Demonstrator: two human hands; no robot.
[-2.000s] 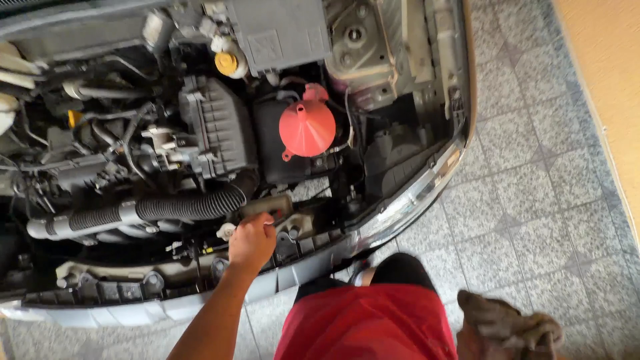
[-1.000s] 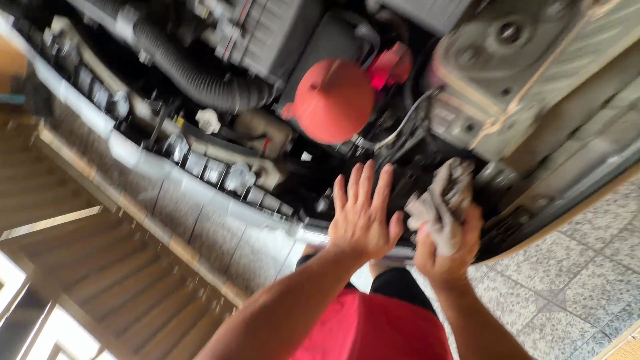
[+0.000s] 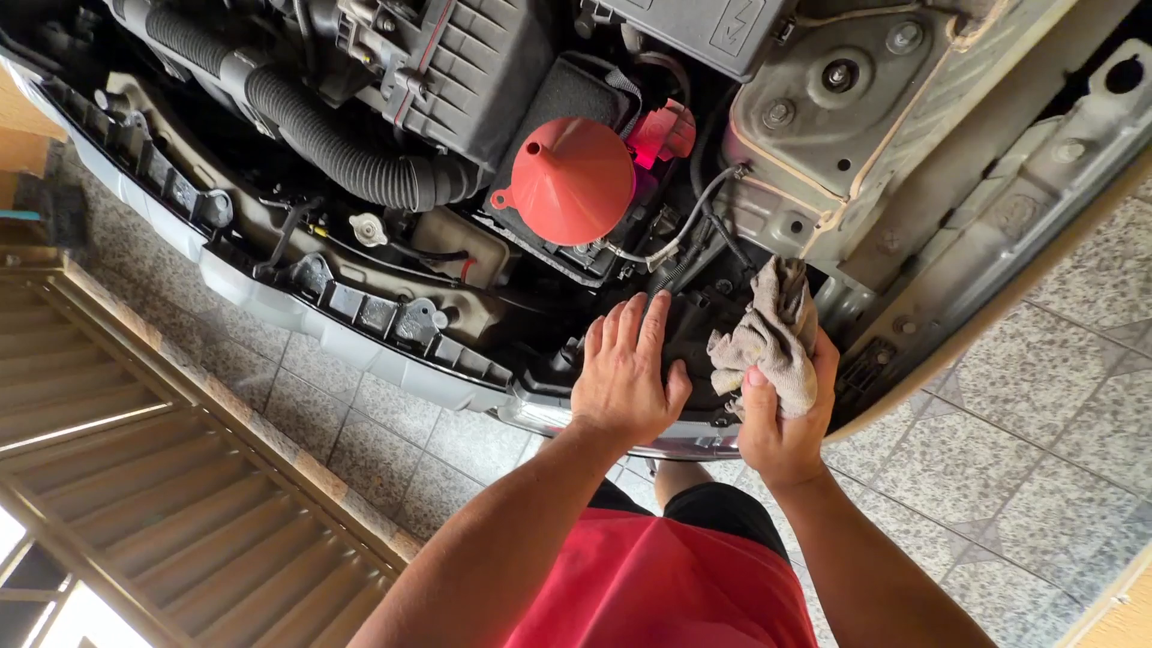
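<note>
My left hand lies palm down at the front edge of the engine bay, over the back of the headlight, with its fingers a little apart and nothing held. To its right, my right hand grips a crumpled, stained grey cloth rag between thumb and fingers. Beyond my hands a red plastic funnel rests wide side down on the black car battery. A red battery terminal cover sits right beside the funnel.
A ribbed black air intake hose runs to the left of the air filter box. The radiator cap and the silver front bumper lie at left. At right are the strut tower and fender edge. A slatted metal gate stands at lower left.
Two seconds ago my left hand was at the radiator side and the rag was low at right; now both hands are over the headlight area. The view has turned and come closer.
</note>
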